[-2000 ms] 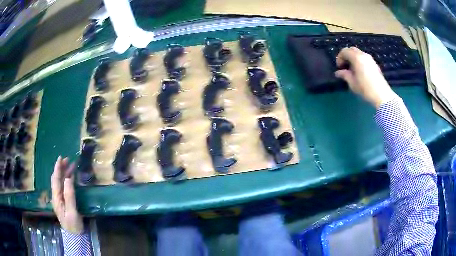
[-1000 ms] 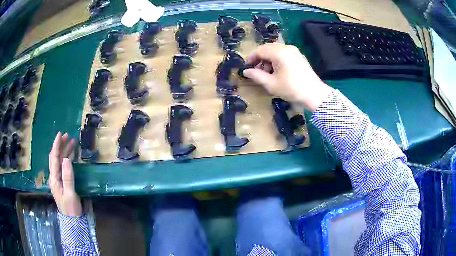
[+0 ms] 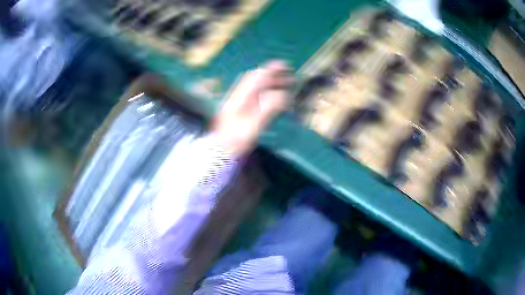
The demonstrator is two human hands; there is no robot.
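Observation:
The picture is blurred and tilted. Black moulded parts (image 3: 413, 151) lie in rows on a brown cardboard sheet (image 3: 377, 151) at the right, on the green bench. Small round pieces beside them cannot be made out. My left hand (image 3: 251, 106) is at the bench's front edge, beside the near left corner of the sheet; its fingers look slightly apart and nothing shows in it. My right hand is not in view.
A second sheet (image 3: 201, 53) with black parts lies at top left. Below the bench stands an open carton (image 3: 75, 230) with shiny clear contents. A person's pale blue clothing (image 3: 34, 57) shows at far left. My knees are below the bench edge.
The view has swung left and tilted. My right hand, earlier at the black tray and then holding a small black piece by the rows, has left the picture. My left hand remains near the sheet's corner.

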